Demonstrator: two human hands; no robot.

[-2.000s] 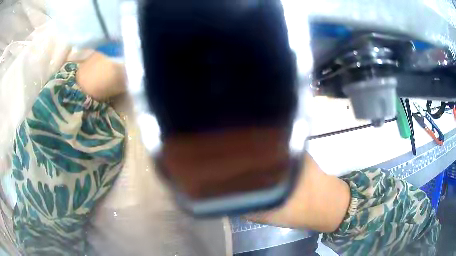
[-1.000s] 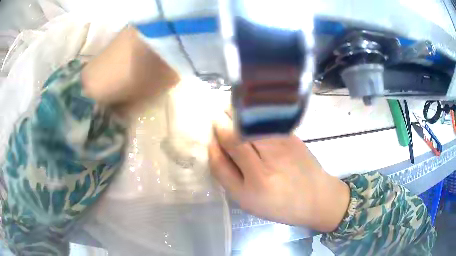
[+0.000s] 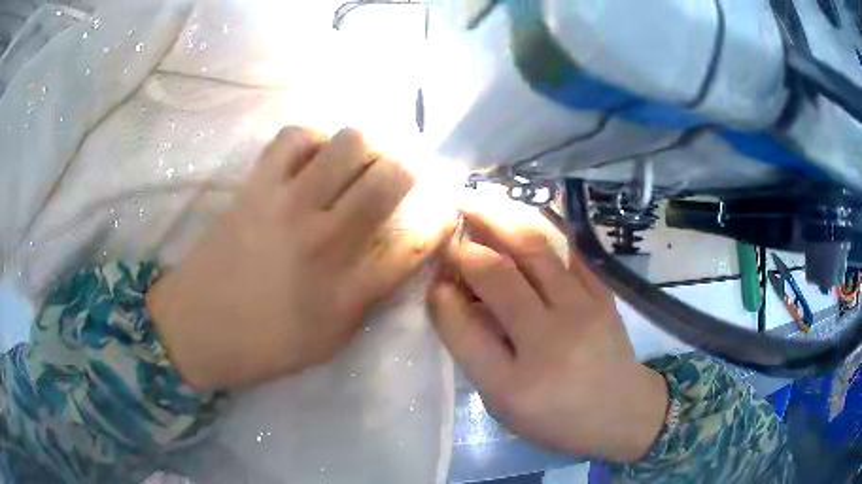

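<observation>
The pale sparkly garment fabric (image 3: 340, 416) covers the left and lower middle of the view, with its bound edge (image 3: 444, 416) running down the middle. My left hand (image 3: 293, 255) lies on the fabric, fingers bent, its fingertips near the glare of the lamp. My right hand (image 3: 548, 331) pinches the fabric edge between thumb and fingertips, close beside my left hand. The sewing machine head (image 3: 614, 76), white with a blue band, stands above my right hand. The needle area is washed out by bright light.
A black curved hose or cable (image 3: 680, 326) crosses the right side. A green-handled tool (image 3: 749, 276) and thread snips (image 3: 792, 293) lie on the white table at the right. A ruler-marked edge and blue baskets (image 3: 822, 406) are at the lower right.
The view has shifted, so the dark blurred machine part no longer covers the middle. My left hand has moved right and down onto the fabric, near my right hand.
</observation>
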